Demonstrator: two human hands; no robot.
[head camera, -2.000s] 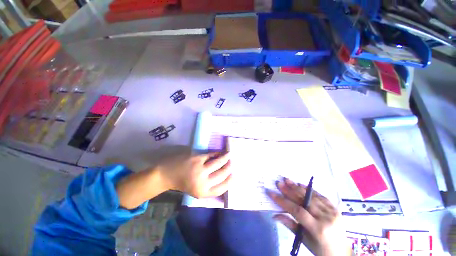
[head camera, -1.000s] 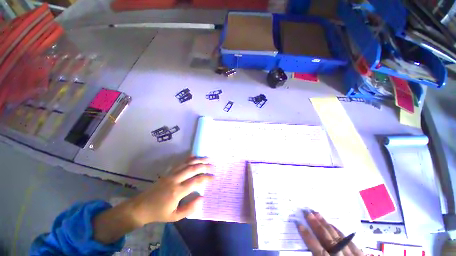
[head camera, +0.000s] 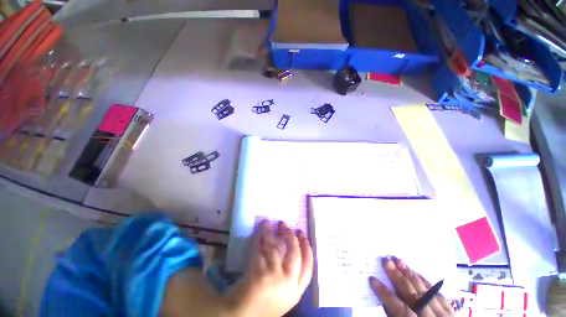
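Note:
A white record pad with faint writing lies over the lower right of a larger form book with a pale blue rolled left edge. My left hand lies with fingers spread on the lower left of the form book, beside the pad's left edge, holding nothing. My right hand rests on the pad's lower right and holds a black pen, its tip pointing up and right. Several small dark flat parts lie in little piles behind and left of the book.
A blue divided bin stands at the back, with a black round object before it. Blue file trays are at right rear. A yellow strip and second pad lie right. A black and pink case lies left.
The white pad first moved right and towards me, uncovering the form book. My left hand came off the pad, then moved right onto the book's lower part. My right hand keeps the pen.

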